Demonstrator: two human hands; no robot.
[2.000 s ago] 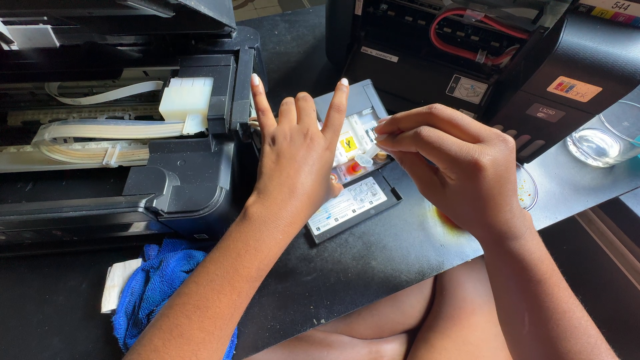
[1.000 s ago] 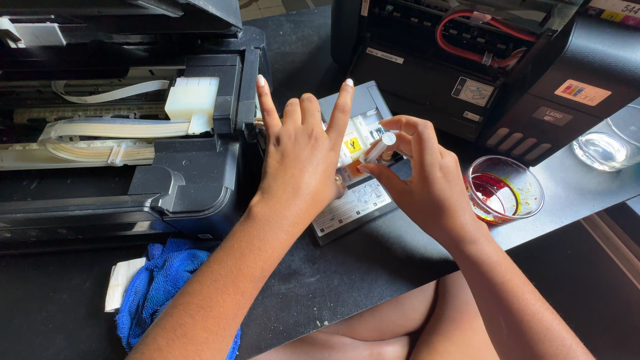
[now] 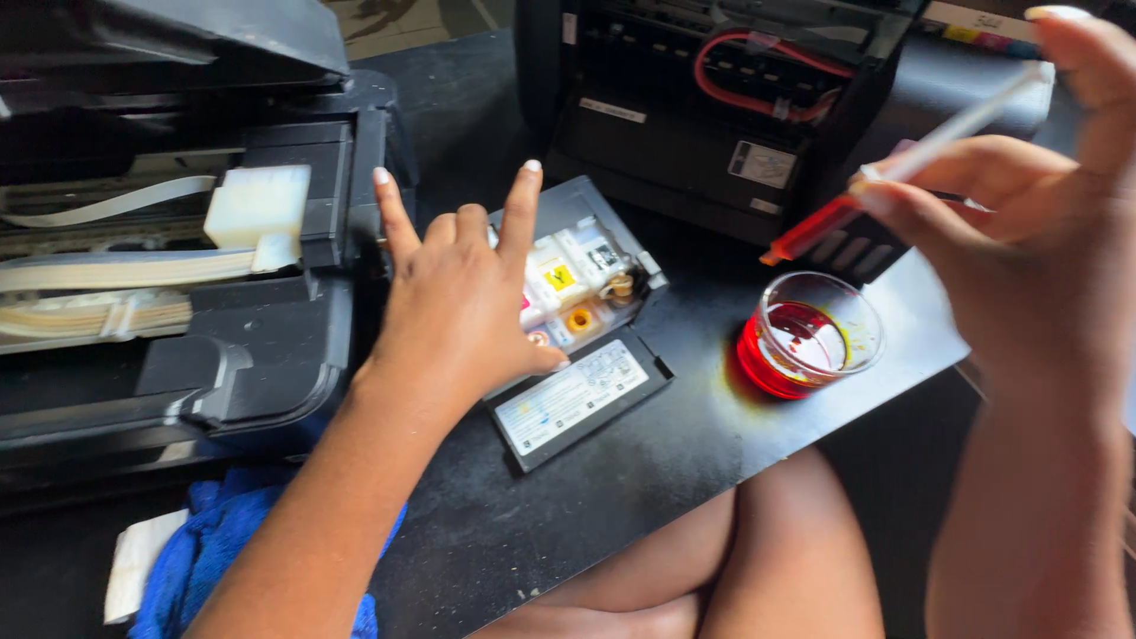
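My right hand [image 3: 1003, 204] grips a plastic syringe [image 3: 821, 222] with red liquid in its barrel and its plunger drawn out. The syringe tip points down and left, above a clear plastic cup [image 3: 812, 342] of red liquid. My left hand [image 3: 457, 311] rests on the ink tank unit [image 3: 568, 284], index and little fingers stretched out, the middle ones bent. What its palm touches is hidden. A yellow label marks one tank, and an orange-ringed port shows in front of it. The unit's grey flap [image 3: 577, 404] lies folded down on the table.
An opened printer [image 3: 266, 355] with ribbon cables stands at left. Behind is a second black printer [image 3: 674, 169] with red tubing. A blue cloth [image 3: 200, 550] and a white folded piece [image 3: 142, 568] lie at lower left. The table's front edge [image 3: 639, 546] runs above my legs.
My right hand has moved up and right from the tank unit with the syringe, which now holds visible red liquid. My left hand has stayed on the unit.
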